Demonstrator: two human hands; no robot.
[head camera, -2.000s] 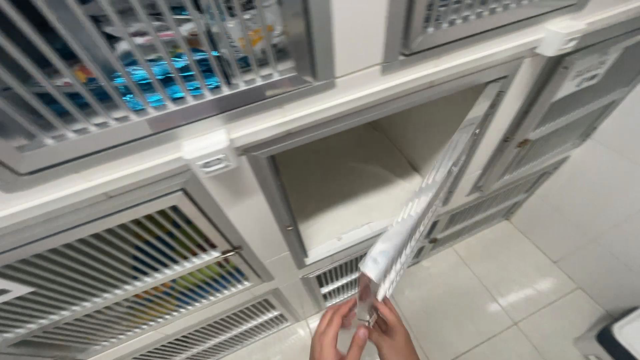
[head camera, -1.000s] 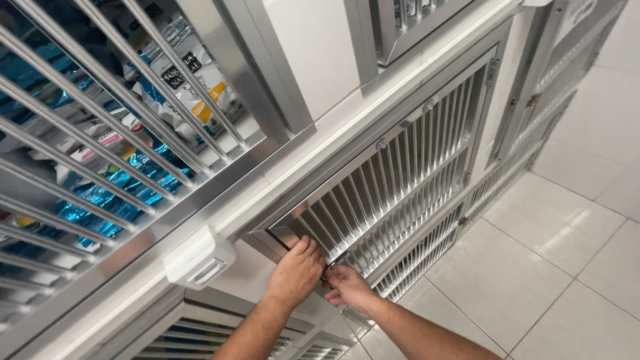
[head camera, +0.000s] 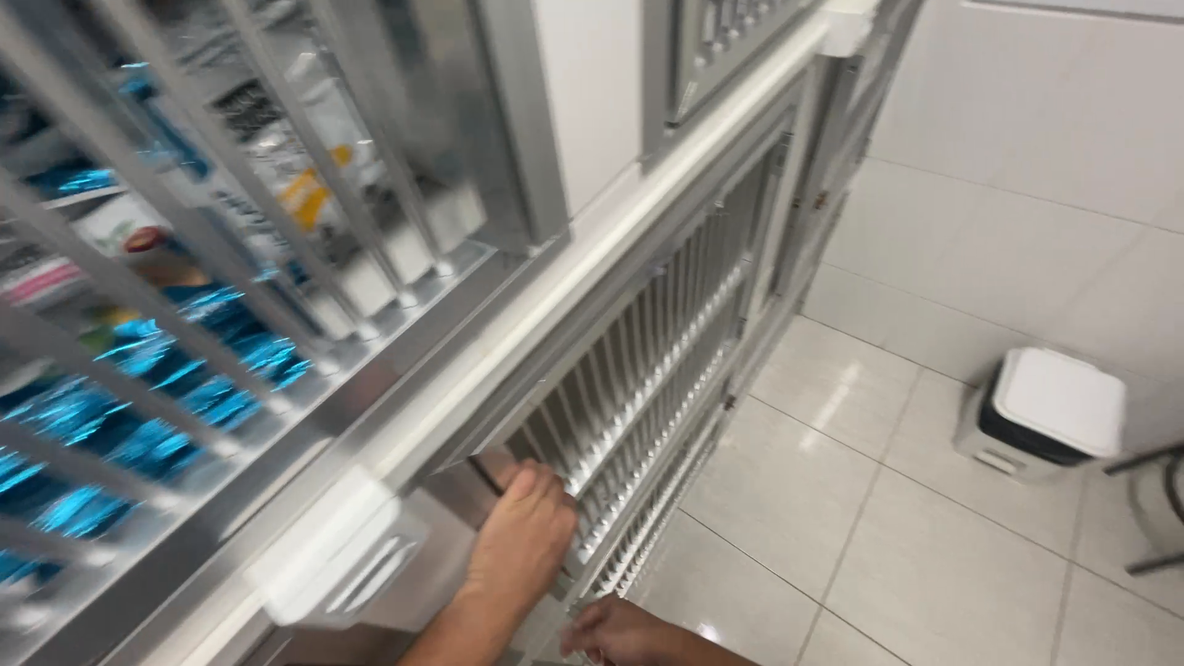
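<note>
The barred metal cage door (head camera: 638, 370) is closed in its frame, or nearly so. My left hand (head camera: 527, 518) rests on the near edge of this door, its fingers curled at the frame; whether they grip it cannot be told. Lower down, my right hand (head camera: 610, 629) is near the door's bottom corner, blurred and partly cut off by the picture's lower edge. What its fingers touch is not clear.
Behind the bars of an upper cage at the left lie shiny blue packages (head camera: 139, 416) and other printed bags. A white plastic fitting (head camera: 333, 550) sticks out from the ledge. A white lidded bin (head camera: 1054, 407) stands on the tiled floor beside dark metal legs (head camera: 1161, 555).
The cage door swung from standing open to lying against its frame. Both hands moved from the door's edge to its near side. The view has turned, and the bin now shows more fully.
</note>
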